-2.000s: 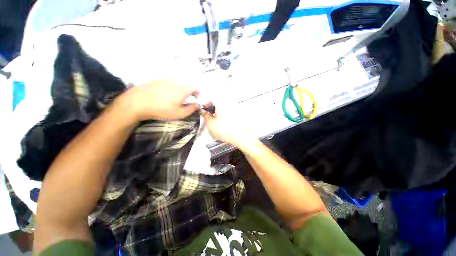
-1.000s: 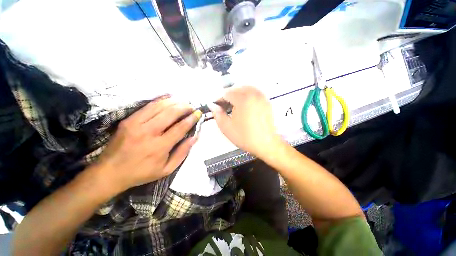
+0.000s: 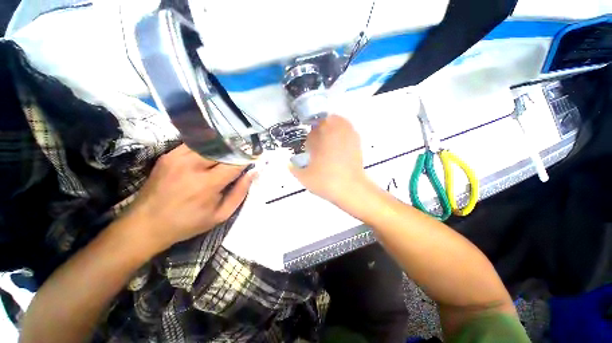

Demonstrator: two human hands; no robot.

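The lockstitch sewing machine point(image 3: 429, 60) has a white head with a blue stripe. Its presser foot area point(image 3: 285, 134) sits between my hands, partly hidden. My left hand point(image 3: 194, 184) presses on the plaid fabric point(image 3: 221, 281) and white lining left of the needle, fingertips at the foot. The lining point(image 3: 258, 231) is overexposed and blends into the machine bed. My right hand point(image 3: 332, 157) is bent, fingertips together just right of the foot; whether it pinches cloth is unclear. The plaid fabric bunches at left and hangs over the front edge.
Scissors point(image 3: 443, 181) with green and yellow handles lie on the bed right of my right hand. A measuring tape point(image 3: 329, 248) runs along the front edge. A thin white lever point(image 3: 540, 164) is at the bed's right end. Black cloth point(image 3: 550, 228) hangs at right.
The view has moved closer to the machine. Both hands have moved from in front of the needle up to the presser foot. The dark piece between my fingertips no longer shows.
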